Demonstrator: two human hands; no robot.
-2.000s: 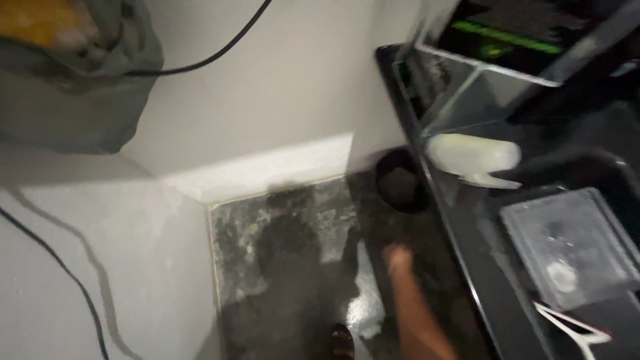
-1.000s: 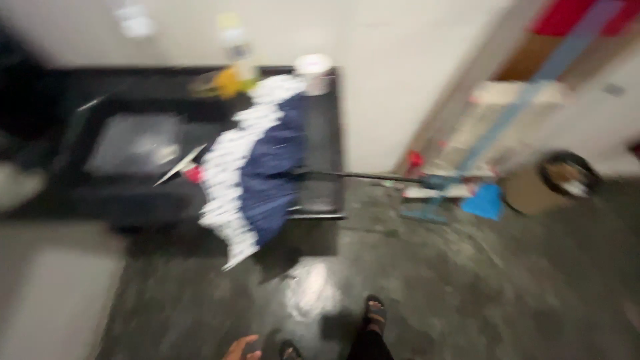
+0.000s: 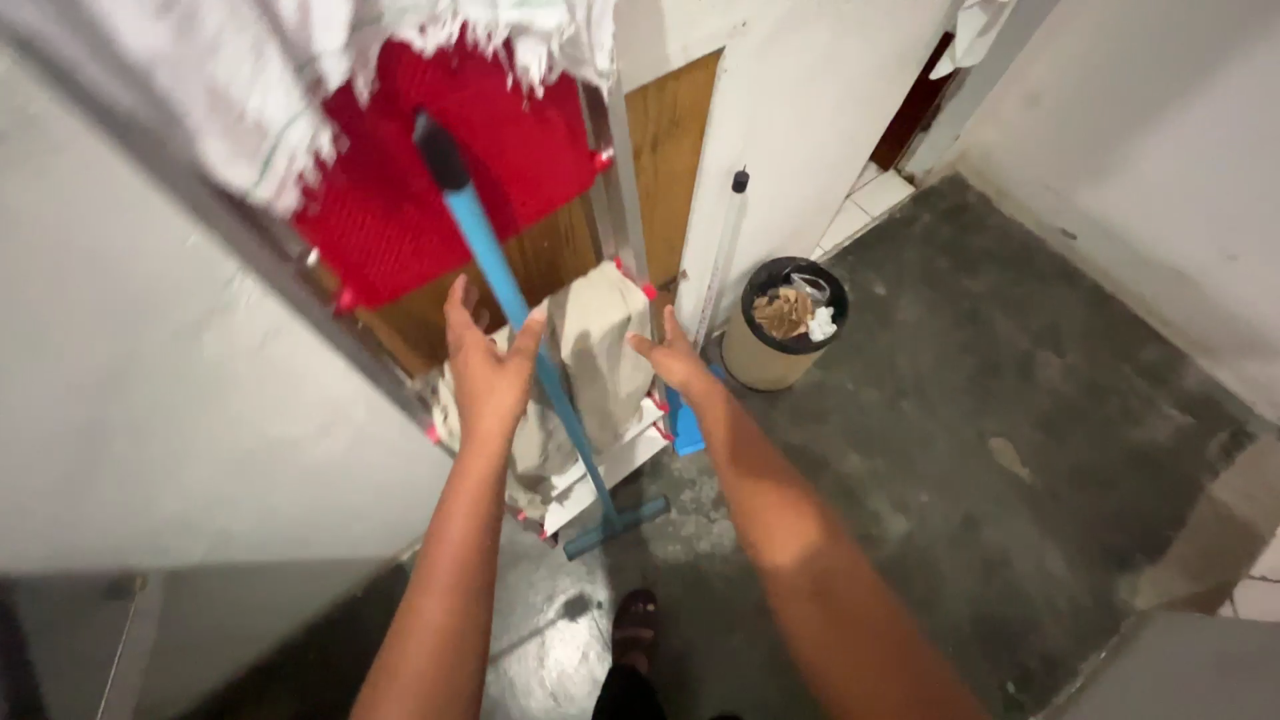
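A blue-handled floor squeegee or T-shaped mop (image 3: 490, 250) with a black grip end leans upright before a rack of cloths, its crossbar on the floor. My left hand (image 3: 490, 370) is beside the handle with thumb and fingers apart; the thumb is close to the handle, and contact cannot be told. My right hand (image 3: 675, 355) is spread at the right edge of a beige cloth (image 3: 600, 340) and appears to hold nothing. Above my hands a red cloth (image 3: 460, 170) hangs on the rack, with a white frayed cloth (image 3: 240, 90) over it.
A waste bin (image 3: 770, 370) with crumpled paper stands right of the rack. A blue dustpan-like piece (image 3: 687, 425) lies near my right forearm. A clear stick with a black cap (image 3: 738, 185) leans on the wall. Walls bound the concrete floor (image 3: 950, 450); my sandalled foot is below.
The view has swung from the black counter to the cloth rack. Both my hands are now raised in front of the rack; one second ago only part of one hand showed low down.
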